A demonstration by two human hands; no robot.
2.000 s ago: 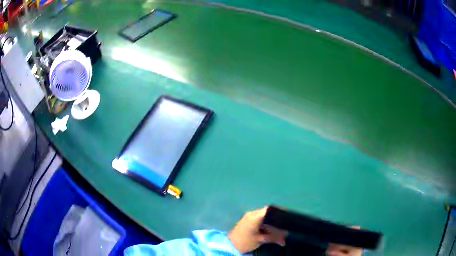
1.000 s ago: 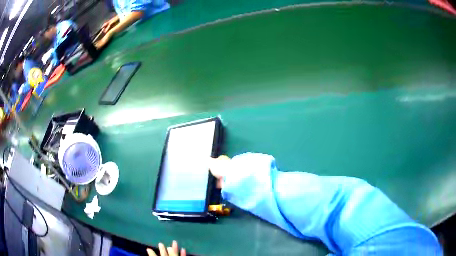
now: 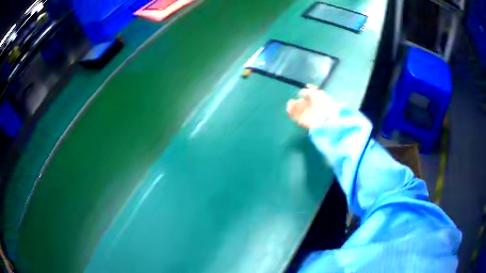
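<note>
A touch panel [image 3: 293, 63] with a black border lies on the green bench at the upper middle. A small gold-orange flex cable [image 3: 246, 73] sticks out at its left corner. My right hand [image 3: 307, 107], in a blue sleeve, reaches to the panel's near edge. The hand is blurred, its fingertips at or just beside the edge; I cannot tell if they touch or grip it. My left hand is not in view.
Another black-bordered panel [image 3: 337, 17] lies farther along the bench [image 3: 213, 181]. A blue stool [image 3: 421, 90] stands beyond the bench's right edge. A red-orange item [image 3: 162, 8] and a dark-and-blue item [image 3: 102, 54] lie at the upper left.
The view has swung to the right along the bench. The fan and the bright-screened panel have left the view. My right hand is now at a different panel; my left hand has gone out of view.
</note>
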